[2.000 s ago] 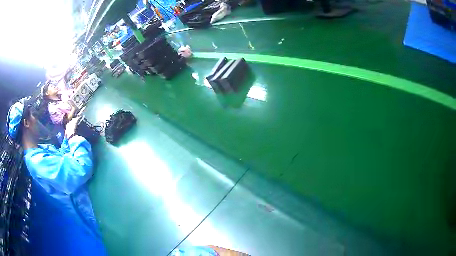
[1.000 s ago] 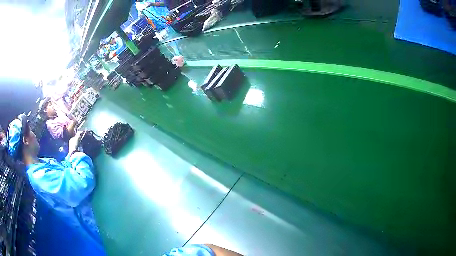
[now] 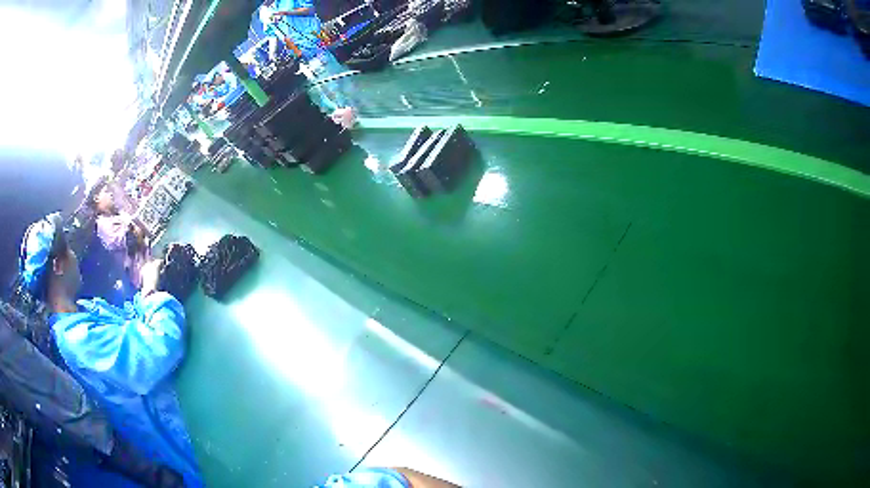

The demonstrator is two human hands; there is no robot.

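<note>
Narrow black housings (image 3: 436,160) with pale edges stand side by side on the glossy green bench mat (image 3: 620,276). A tall pile of stacked black housings (image 3: 303,133) stands farther back to their left. A blue sleeve (image 3: 367,479) and a strip of bare skin of the wearer show at the bottom edge. Which arm it is cannot be told for sure. The hand itself is cut off, and no other hand of the wearer shows.
A person in a blue smock and cap (image 3: 119,343) sits at the left, with hands by a dark tangled heap (image 3: 229,267). Dark grey clothing (image 3: 57,391) shows at the left edge. A light green strip (image 3: 611,131) crosses the bench. A blue mat (image 3: 811,57) lies top right.
Dark grey clothing has come into view at the left edge, behind the blue-smocked person. The view has shifted slightly. The housings keep their place on the bench.
</note>
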